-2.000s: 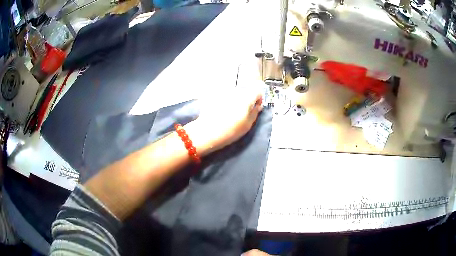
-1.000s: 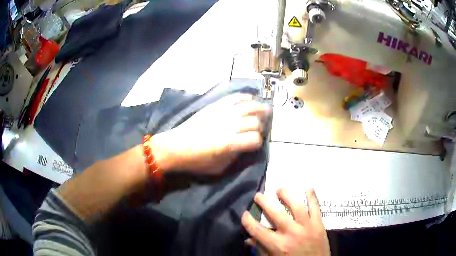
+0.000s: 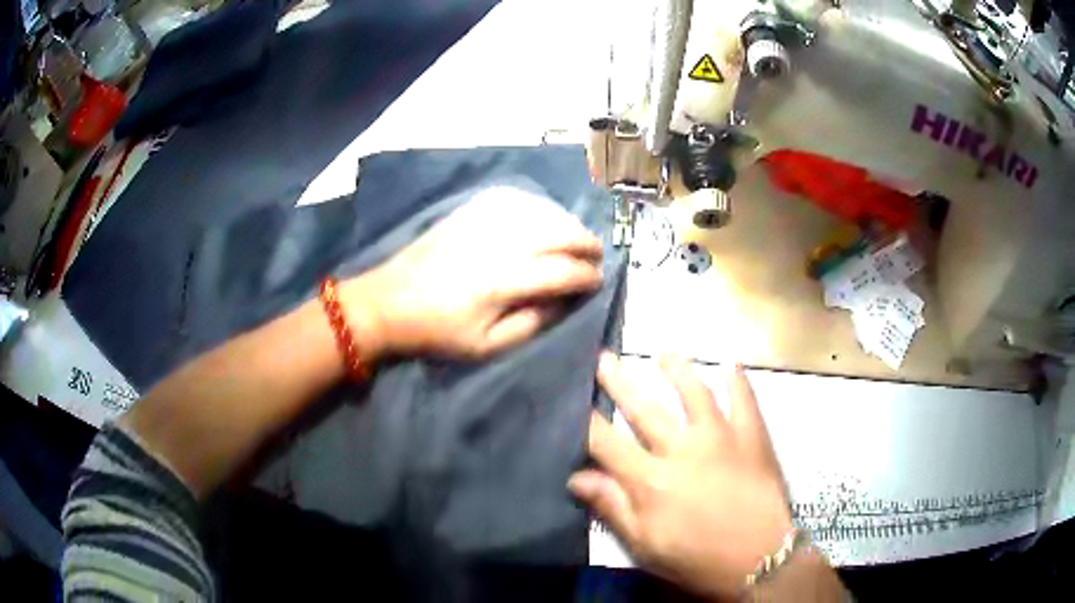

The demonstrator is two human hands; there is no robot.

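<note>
Dark grey-blue cloth (image 3: 495, 436) lies in front of me, its right edge running to the presser foot (image 3: 622, 222) of the cream sewing machine (image 3: 778, 271). My left hand (image 3: 483, 277), with a red bead bracelet, is on the cloth just left of the foot, fingers bent over a fold, fingertips at the edge; the fingertip grip is partly hidden. My right hand (image 3: 690, 471), fingers spread, is nearer me at the same edge; its thumb and index touch the cloth, the other fingers lie over the white table.
Another dark panel (image 3: 271, 153) extends to the upper left, with a folded dark bundle (image 3: 195, 65) beyond. A red cloth item (image 3: 837, 189) and white labels (image 3: 878, 295) lie on the machine bed. A printed ruler (image 3: 919, 518) runs along the table's front edge.
My left hand drew back from the needle area and now lies on the cloth. My right hand came in from the bottom edge and moved up along the cloth edge. The cloth top now lies flatter.
</note>
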